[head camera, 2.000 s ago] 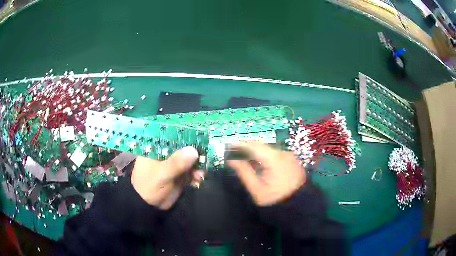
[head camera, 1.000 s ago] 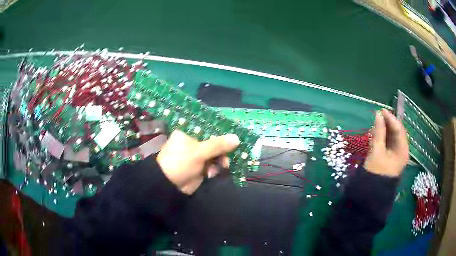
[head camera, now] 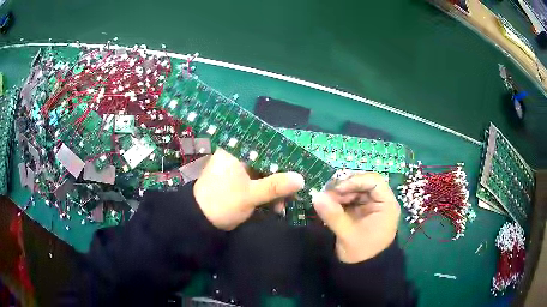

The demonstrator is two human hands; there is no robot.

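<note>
My left hand point(head camera: 243, 189) grips a long green PCB strip point(head camera: 237, 129) near its lower right end, thumb on top. The strip slants up to the left, its far end at the wired heap. My right hand point(head camera: 360, 210) is at the strip's lower right end, thumb and fingertips pinched together at its edge. A small white thing shows near the fingertips, too small to name surely; whether the hand holds a wire lead cannot be told. Another green PCB strip point(head camera: 354, 150) lies behind the hands.
Wired boards point(head camera: 90, 123) heap at left. A wire lead bundle point(head camera: 441, 195) lies right of the hands, another bundle point(head camera: 510, 258) far right. A panel stack point(head camera: 507, 174) stands beside a cardboard box point(head camera: 538, 270). Black plates point(head camera: 282, 112) lie beyond the strips.
My right hand has moved from the wire bundle at right back to the strip's end. My left hand still holds the strip. The view has shifted, with more of the left side showing.
</note>
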